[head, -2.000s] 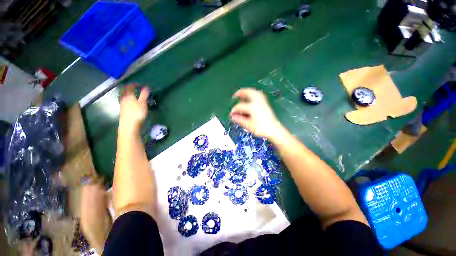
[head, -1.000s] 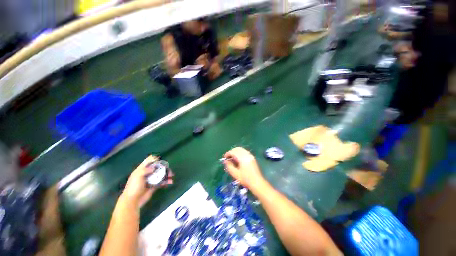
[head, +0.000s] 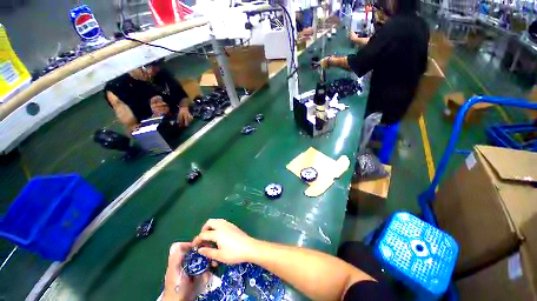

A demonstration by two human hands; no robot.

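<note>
My left hand (head: 176, 275) holds a dark round housing (head: 196, 263) with a blue-black face, low in the view. My right hand (head: 221, 241) is over its upper edge, with the fingertips bent down at the housing; whether they pinch a small part is hidden. A pile of round circuit boards (head: 252, 281) lies just right of and below the housing, cut off by the bottom edge. One round unit (head: 273, 190) lies on the green surface, and another round unit (head: 308, 174) lies on the tan cardboard piece (head: 322, 187).
Wired assemblies (head: 193, 175) lie spaced along the green bench (head: 235, 159). A blue bin (head: 56, 211) is at far left. A bench machine (head: 315, 111) stands ahead. A blue stool (head: 417, 253) and cartons (head: 483, 217) are at right. One person sits across the line; another stands ahead.
The view has swung up and to the right. The housing in my left hand now shows a blue-black face instead of a pale one, and my right hand has come onto it.
</note>
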